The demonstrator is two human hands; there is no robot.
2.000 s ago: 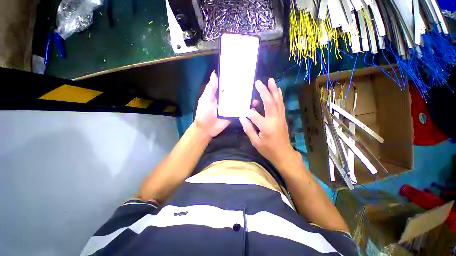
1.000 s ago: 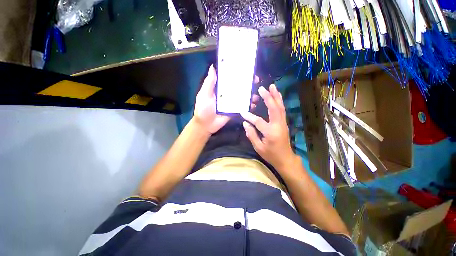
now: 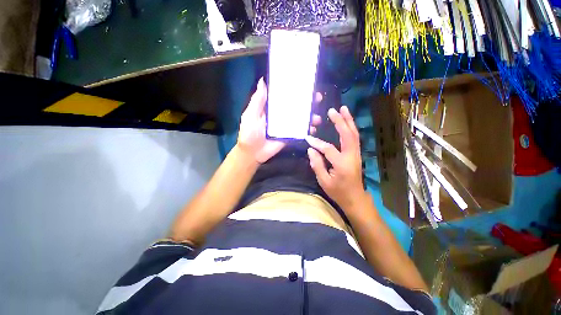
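A smartphone (image 3: 293,85) with a glaring white screen is upright in front of my body; nothing on the screen can be read. My left hand (image 3: 257,132) holds it from the left side and below, with fingertips showing past its right edge. My right hand (image 3: 337,154) is at the phone's lower right corner, fingers apart and slightly bent, the thumb close to the bottom edge. I cannot tell whether the thumb touches it.
The green bench (image 3: 147,43) carries a tray of small metal pieces (image 3: 298,13), a clear bag (image 3: 86,12) and blue-handled pliers (image 3: 63,44). White strips (image 3: 473,24) with yellow and blue leads overhang at upper right. An open carton (image 3: 477,135) holds more strips.
My right hand has moved slightly right and its fingers have drawn a little away from the phone. The phone sits slightly higher than two seconds ago, still in my left hand.
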